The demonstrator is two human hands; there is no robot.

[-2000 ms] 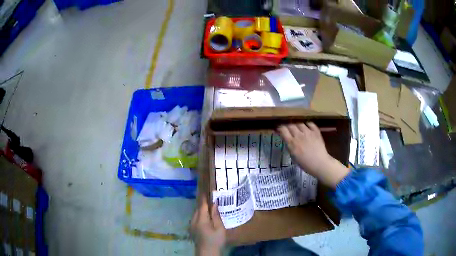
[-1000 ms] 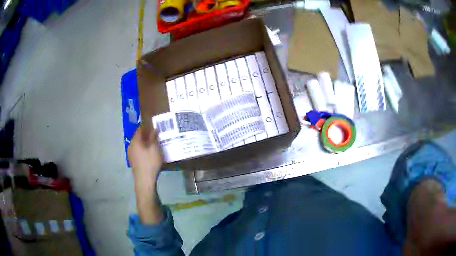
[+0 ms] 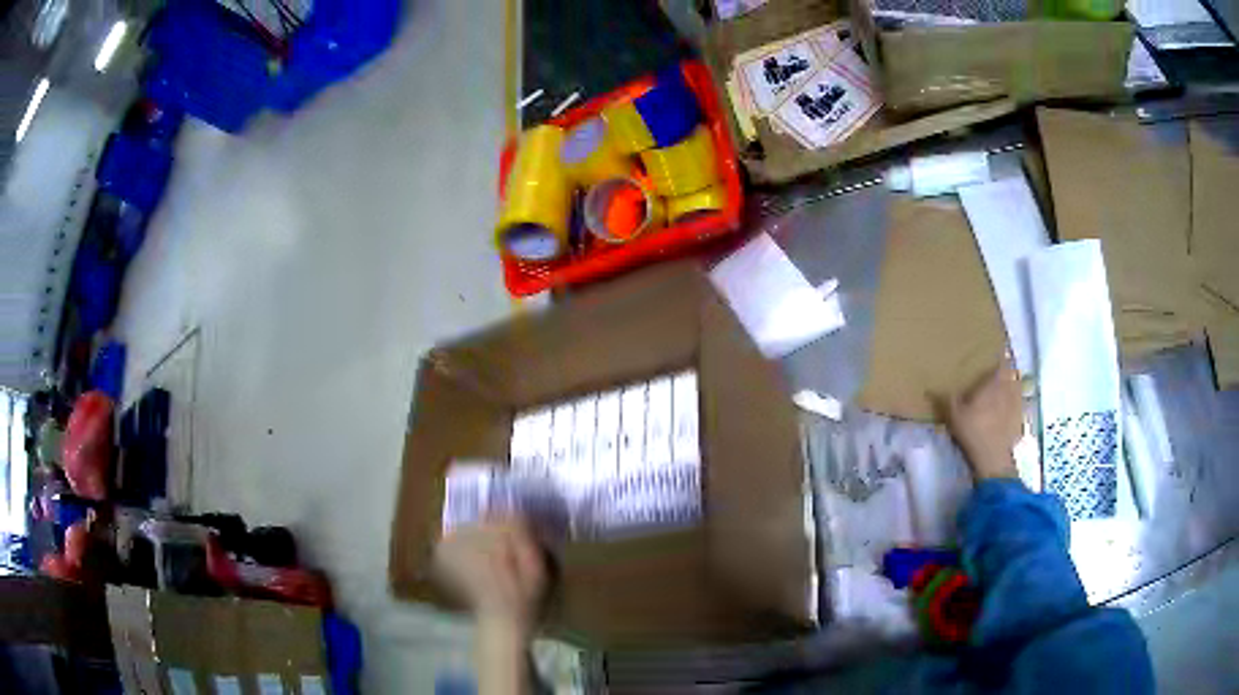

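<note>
An open carton (image 3: pixel 754 475) stands at the bench's near left part. White product boxes (image 3: pixel 612 435) stand in rows inside it. A printed label sheet (image 3: pixel 472 492) lies at their near left, joined by a blurred sheet of small print. My left hand (image 3: pixel 496 564) is blurred at the carton's near left, its fingers over the sheet; its grip is unclear. My right hand (image 3: pixel 985 414) is at the near edge of a flat cardboard pad (image 3: pixel 931 306), right of the carton, fingers apart.
A red basket (image 3: pixel 618 258) of yellow tape rolls is behind the carton. A patterned sticker sheet (image 3: pixel 1080 468) lies right of my right hand. A tape gun (image 3: pixel 944 597) with an orange-red core lies by my right sleeve. Cardboard lies at the back right.
The view has shifted. My right hand has come from the lower right to the cardboard pad. My left hand has moved from the carton's left wall to its near left part. The tape gun is now partly hidden.
</note>
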